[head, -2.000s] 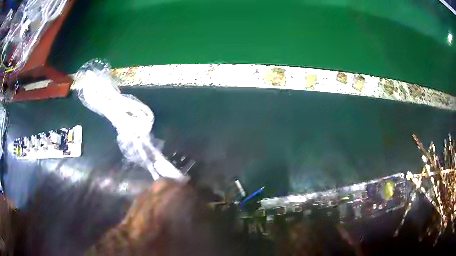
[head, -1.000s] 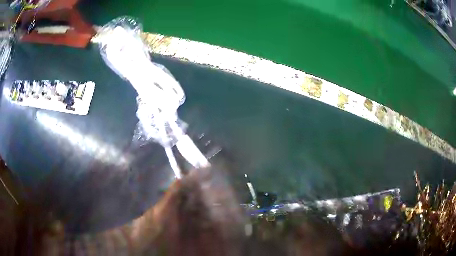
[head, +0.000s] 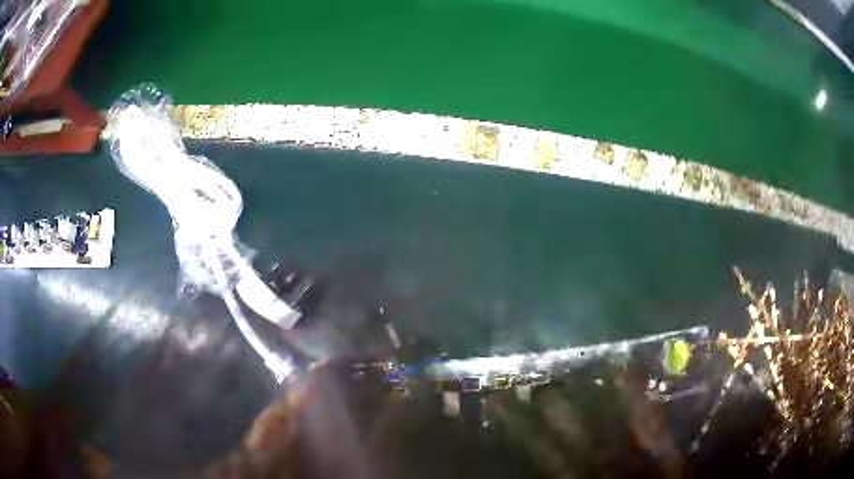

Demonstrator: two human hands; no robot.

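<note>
A white power cord (head: 201, 201) in clear wrap lies across the dark bench, its chunky white plug (head: 272, 304) pointing down-right. Its thin free end runs down into the blurred fingers of my left hand (head: 281, 421), at the bottom edge. An open power strip housing (head: 571, 357) lies lower right, with small white blocks inside and a yellow spot near its right end. Blue wire shows at its left end. My right hand (head: 590, 430) is a dark blur over the housing's near side; its fingers and grip cannot be made out.
A second open housing (head: 58, 241) lies at the left edge. Thin brass strips (head: 796, 365) are heaped at the right. A red-orange stand (head: 70, 117) is at upper left. A worn white rail (head: 375, 133) separates the bench from the green belt (head: 375, 56).
The view has swung and shifted. My left hand has drawn back to the lower left, showing more of the plug and the cord's thin end. The cord bundle keeps much the same place on the bench.
</note>
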